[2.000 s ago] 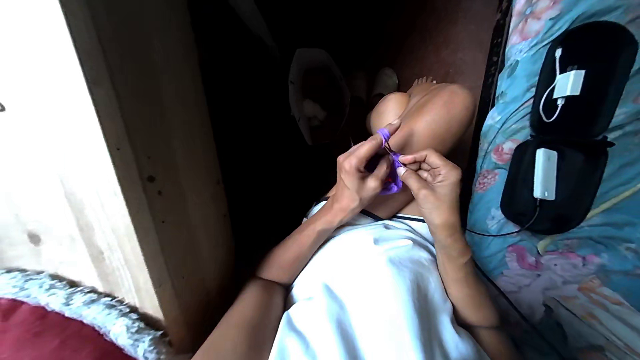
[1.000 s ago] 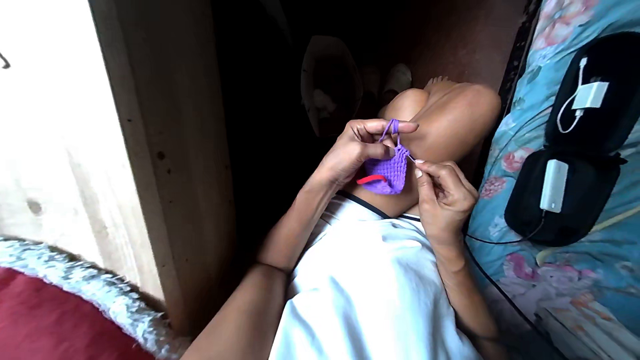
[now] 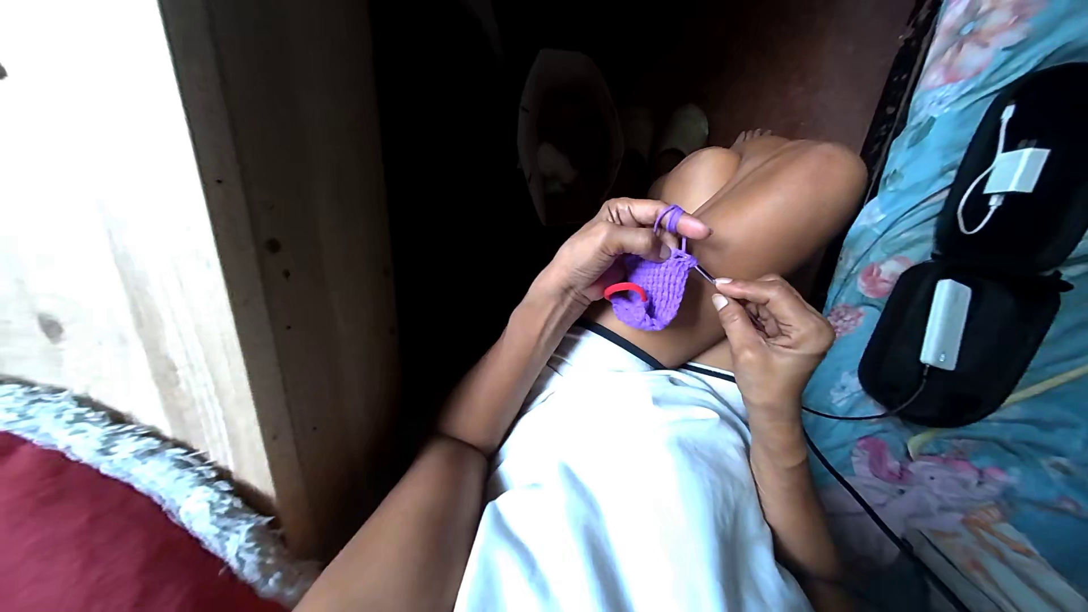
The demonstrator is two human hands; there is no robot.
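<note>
My left hand (image 3: 612,242) pinches the upper edge of a small piece of purple crochet (image 3: 659,293), with purple yarn (image 3: 671,218) wrapped around its outstretched index finger. A red ring-like marker or strand (image 3: 626,290) lies against the lower left of the crochet. Between thumb and fingertips, my right hand (image 3: 773,331) holds a thin crochet hook (image 3: 705,274), whose tip meets the top right corner of the piece. The hook's far end is hidden in my right hand. Both hands are above my bare thighs.
On a floral blue bedsheet (image 3: 892,187) at right lies an open black case (image 3: 884,340) with a white adapter and cable (image 3: 1017,170) and a white device (image 3: 946,323). A black cable runs past my right forearm. A wooden panel (image 3: 110,212) and red cushion (image 3: 76,535) are at left.
Two seconds ago my hands were close together over the crochet; they have since moved apart, and more of the piece and the red item show. The yarn is still around my left index finger.
</note>
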